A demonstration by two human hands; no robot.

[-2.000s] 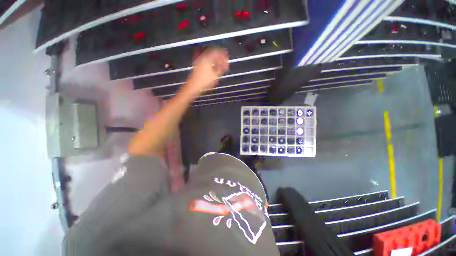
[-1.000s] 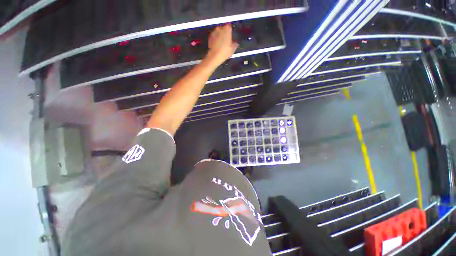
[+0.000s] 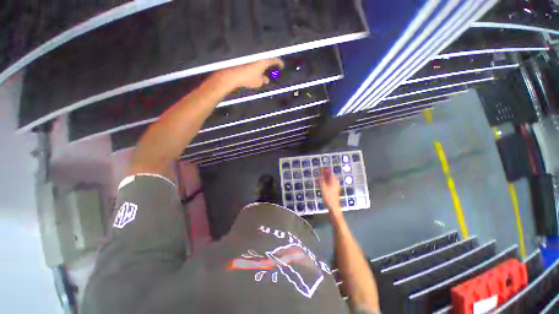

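Observation:
My left hand (image 3: 256, 73) reaches over a black rack shelf at the upper middle. Its thumb and fingers are around a small round watch head (image 3: 274, 73) with a blue-purple lit face. My right hand (image 3: 330, 187) is over the white compartment tray (image 3: 366, 179); its fingers are blurred, and I cannot tell whether they hold anything. The tray's pockets hold many dark round units, with several lit white near the right side. Pale empty pockets show in the right column.
Black rack shelves (image 3: 184, 46) with white front edges rise ahead and at the left. A blue-and-white rack panel (image 3: 407, 58) stands right of them. Lower right are more shelves and a red bin (image 3: 490, 287). A grey box (image 3: 86, 211) is on the left; yellow floor lines (image 3: 450, 187) run at the right.
My right hand has come into view from below, over the tray. My left arm has swung lower and flatter, and a lit unit now shows at my left fingers.

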